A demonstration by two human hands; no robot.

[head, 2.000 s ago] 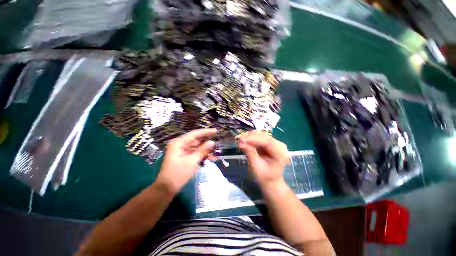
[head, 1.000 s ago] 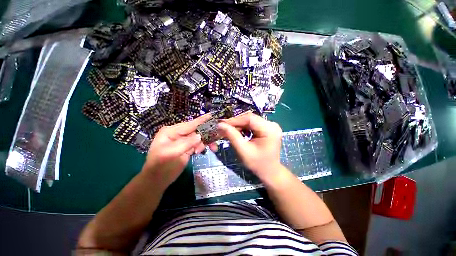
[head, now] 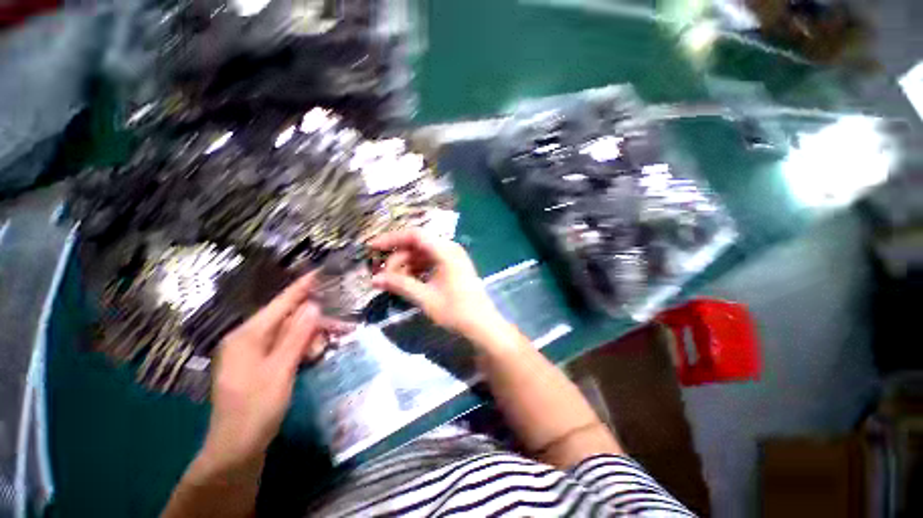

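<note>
The view is blurred. A heap of small circuit boards (head: 253, 202) lies in front of me, dark with gold and silver glints. My left hand (head: 258, 354) is at the heap's near edge, fingers bent. My right hand (head: 435, 283) is to its right, thumb and index finger close together. A greyish patch shows between the hands; I cannot tell whether it is a held board or part of the heap. A pale glossy film sheet (head: 380, 390) lies under and in front of the hands, partly covered by them.
A clear tray heaped with dark boards (head: 617, 202) stands at right. A stack of loaded trays (head: 283, 61) is behind the heap. Long pale sheets (head: 25, 334) lie at far left. A red plastic stool (head: 717, 342) and brown cardboard (head: 638, 405) are below the bench edge at right.
The view has turned right, so the bench things sit farther left and tilted. My hands have moved apart; the board seen between them a second ago is no longer clear.
</note>
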